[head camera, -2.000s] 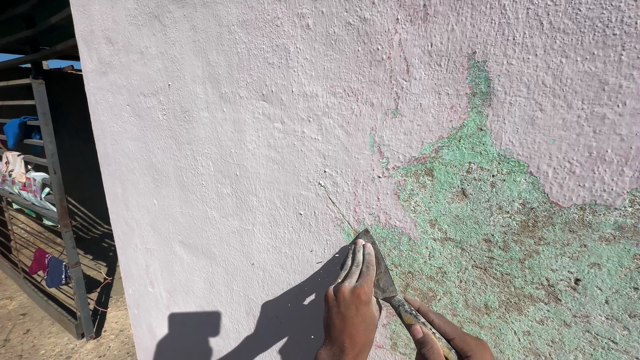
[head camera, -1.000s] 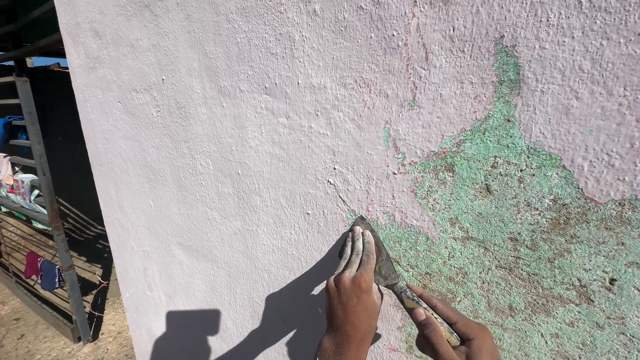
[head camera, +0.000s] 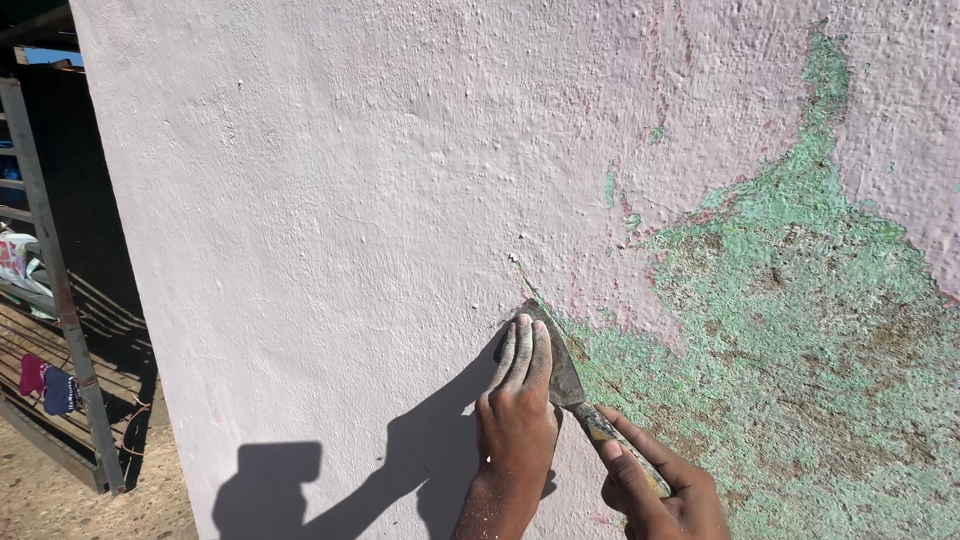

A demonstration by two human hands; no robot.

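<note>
My right hand grips the worn handle of a paint scraper, low and right of centre. The scraper's triangular metal blade lies against the pale pink painted wall, its tip pointing up and left. The dusty fingertips of my left hand press on the blade near its tip; that hand's thumb is hidden. A thin crack runs up and left from the blade. Right of the blade, a large patch of exposed green paint and rough plaster spreads across the wall, with ragged pink edges.
Past the wall's left edge stands a metal-framed gate with bars. Maroon and navy cloths and a printed plastic bag are at its bars. Rough ground lies below. Shadows of my head and arms fall on the wall.
Both hands remain on the scraper, with its blade near the same crack. The view has shifted slightly.
</note>
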